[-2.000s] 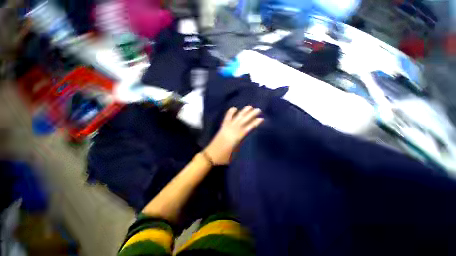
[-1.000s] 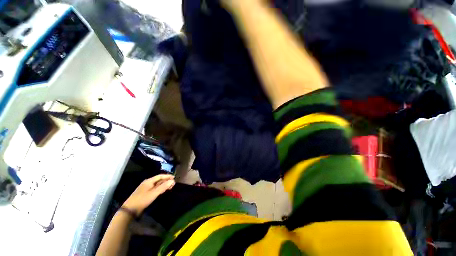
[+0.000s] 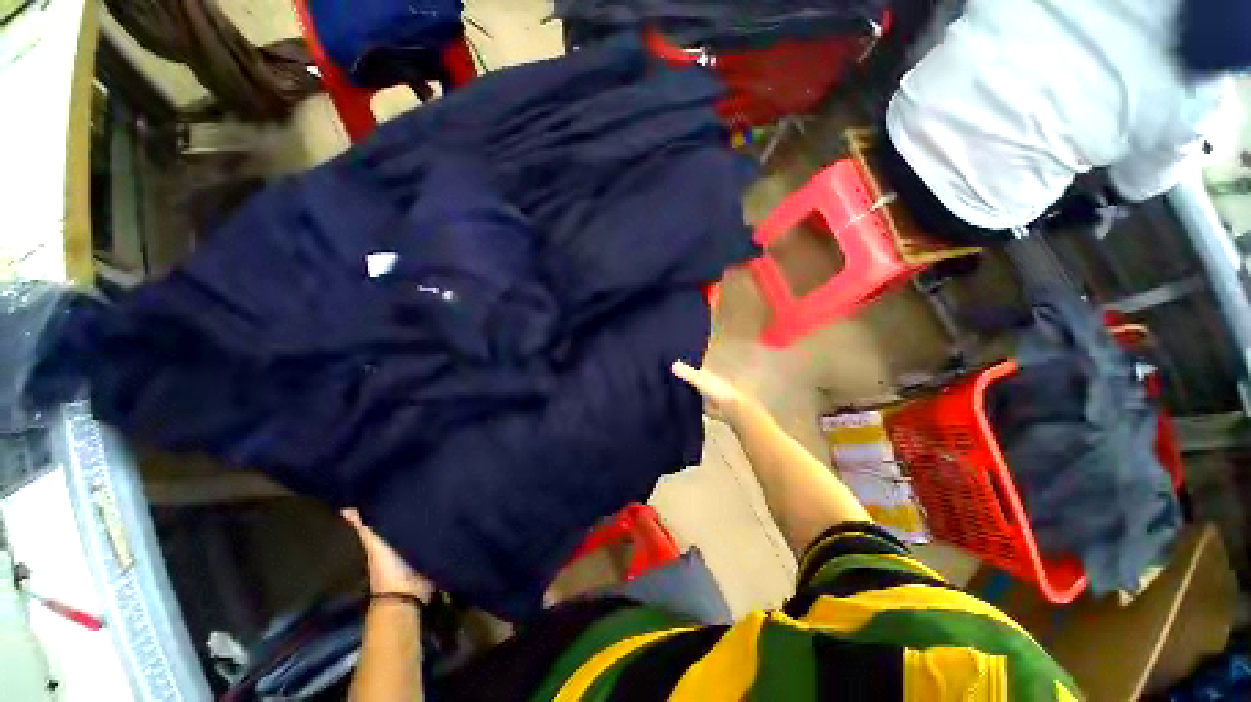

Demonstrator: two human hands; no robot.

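Note:
A large dark navy garment (image 3: 453,316) is spread in the air in front of me, with folds and a small white tag (image 3: 382,263) on it. Its far left end lies over the edge of the white table. My left hand (image 3: 388,565) is at its lower edge on the left, fingers partly hidden by the cloth. My right hand (image 3: 707,390) holds its right edge, with most fingers behind the cloth.
The white sewing table (image 3: 110,549) is at the left edge, with a small red tool (image 3: 66,613) on it. A red plastic stool (image 3: 840,247) stands beyond the garment. A red basket (image 3: 960,480) with dark cloth is at the right. A person in a white top (image 3: 1015,110) is at the upper right.
The view has turned right, away from the machine and shears. The navy garment is now lifted and spread between both hands; a second ago my right arm reached far forward over navy cloth.

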